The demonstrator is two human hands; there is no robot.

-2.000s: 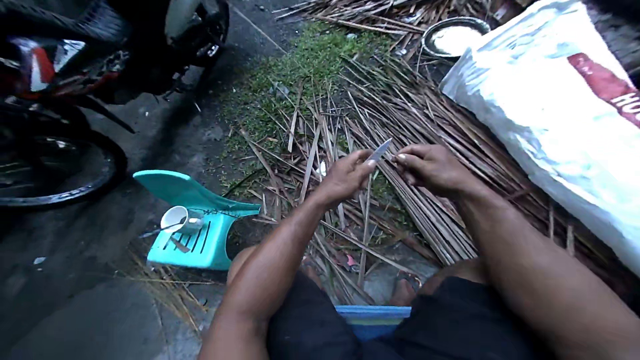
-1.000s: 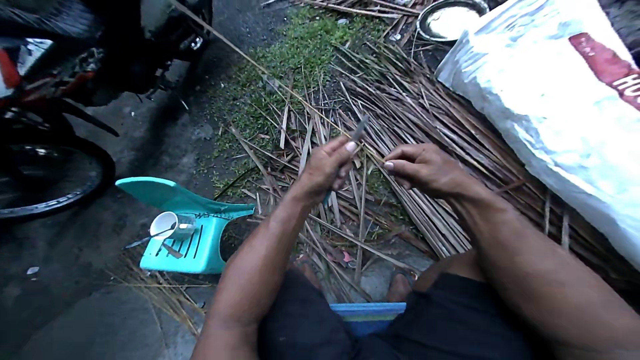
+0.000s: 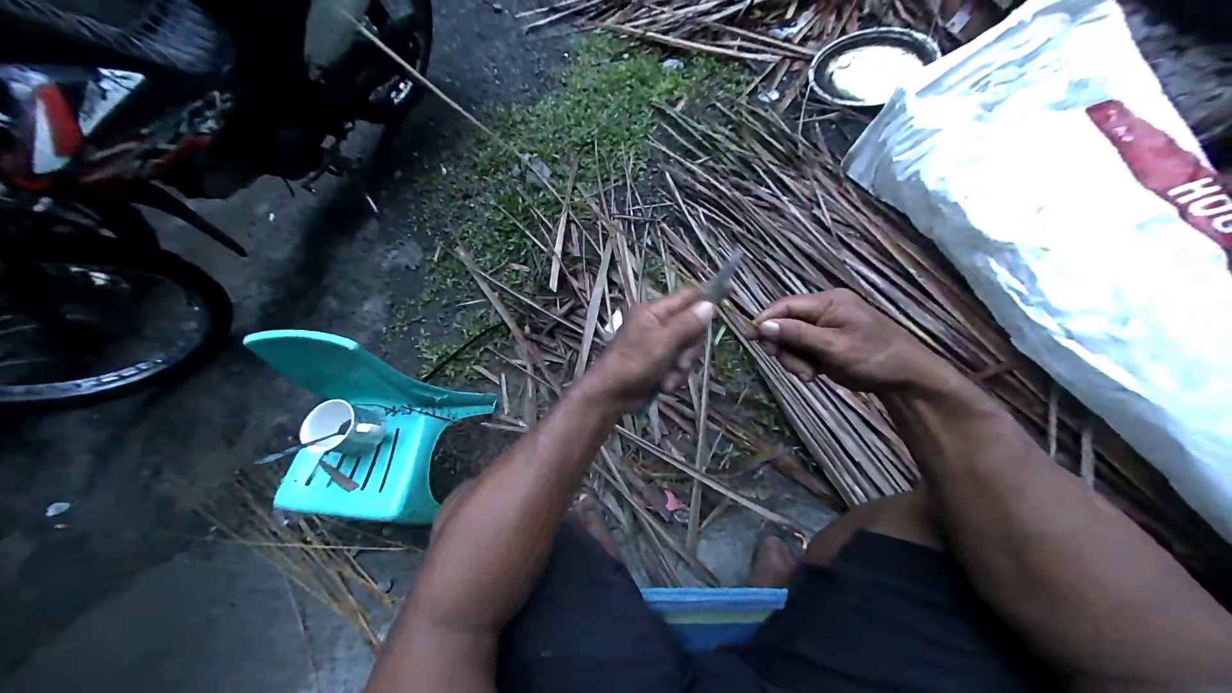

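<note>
My left hand [image 3: 659, 346] is closed around a small knife [image 3: 722, 277], its blade pointing up and away from me. To its right, my right hand [image 3: 828, 337] pinches the end of a thin strip between thumb and fingers. A long thin palm-leaf rib [image 3: 433, 87] stretches from near my left hand toward the upper left; where it meets the hands is hard to make out. Beyond and below both hands lies a large pile of dried palm leaflets [image 3: 818, 221].
A turquoise plastic chair [image 3: 404, 472] at left holds a white mug [image 3: 332, 426]. Thin ribs [image 3: 322, 553] lie beside it. A motorcycle [image 3: 183, 125] and wheel stand at upper left. A white sack [image 3: 1049, 192] lies at right, near a metal basin [image 3: 871, 67].
A long rib, not visible two seconds ago, now extends to the upper left from my hands. The knife remains in my left hand.
</note>
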